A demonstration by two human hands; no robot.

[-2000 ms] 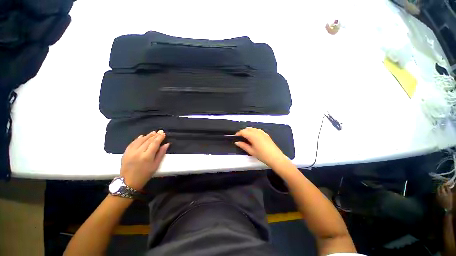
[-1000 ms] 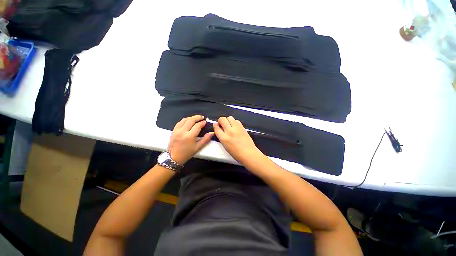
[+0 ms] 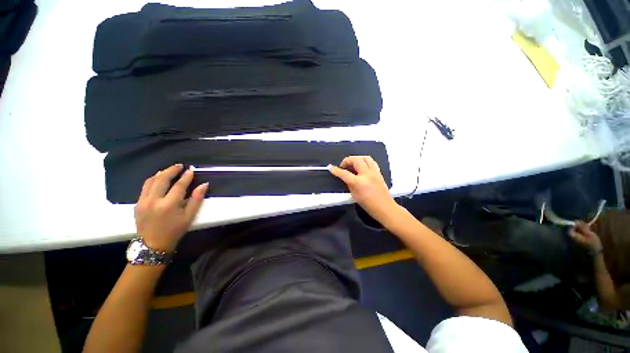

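Note:
A long black fabric panel point(image 3: 262, 185) with rounded corners lies flat at the table's near edge. Its narrow slot point(image 3: 259, 168) shows as a clean white bar. My left hand point(image 3: 166, 207), with a metal watch at the wrist, rests on the panel with fingertips at the slot's left end. My right hand point(image 3: 360, 180) has its thumb and fingertips at the slot's right end. Whether the fingertips pinch the slot edge or only press on it is hard to tell. Behind lie two overlapping black panel stacks, the nearer point(image 3: 235, 110) and the farther point(image 3: 228, 34).
The white table point(image 3: 476, 165) has a small dark tool point(image 3: 442, 128) with a thin cord right of the panel. Farther right are a yellow card point(image 3: 537, 58), clear plastic and white cord hanks point(image 3: 608, 86). Another person's hand point(image 3: 586, 236) holds white cord at lower right. Black pieces point(image 3: 15, 26) are at top left.
My hands were close together at the slot's left part and are now apart at its two ends. The slot shows as an open white bar. The camera view has shifted right.

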